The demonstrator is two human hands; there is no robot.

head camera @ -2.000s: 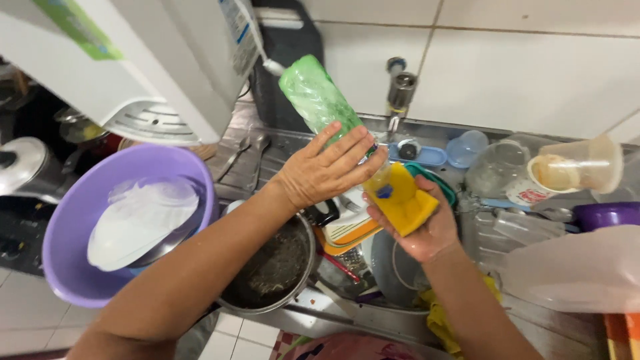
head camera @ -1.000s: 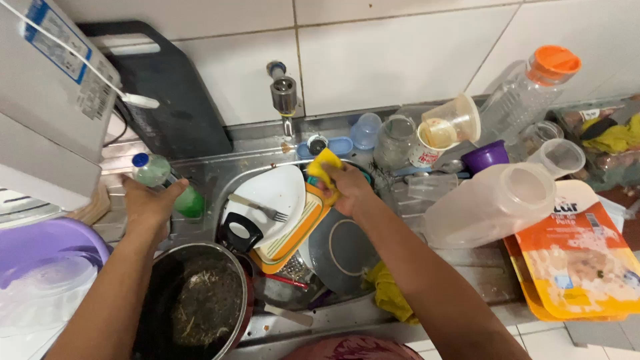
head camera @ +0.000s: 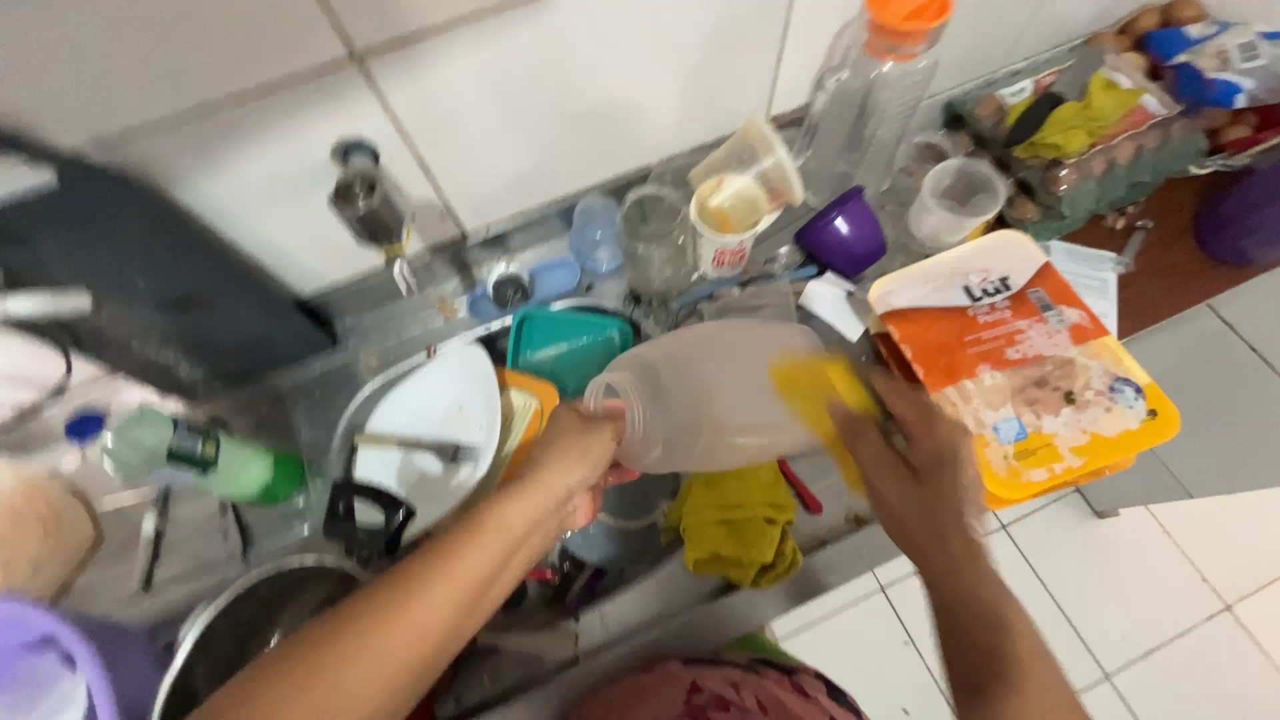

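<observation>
My left hand (head camera: 585,450) grips the threaded neck of a translucent plastic bottle (head camera: 720,395), which lies sideways over the sink's right part. In my right hand (head camera: 915,465) is a yellow sponge (head camera: 825,405), blurred, at the bottle's base end. Under and left of the bottle, the sink holds a white plate (head camera: 430,430) with a utensil across it, a teal plastic container (head camera: 570,345) and an orange-edged one. A yellow-green cloth (head camera: 740,520) hangs at the sink's front edge. The green-tinted detergent bottle (head camera: 205,455) lies on the counter at the left.
A metal pot (head camera: 270,620) and a purple basin (head camera: 60,640) stand at lower left. A faucet (head camera: 370,205) is on the tiled wall. Behind are a glass jar (head camera: 655,240), a purple cup (head camera: 845,232) and an orange-lidded bottle (head camera: 865,110). Food packages (head camera: 1030,370) lie right, near egg cartons (head camera: 1100,165).
My left hand has let go of the detergent bottle and taken the translucent bottle, which stood at the right one second ago. My right hand has moved right with the sponge. The view has shifted right.
</observation>
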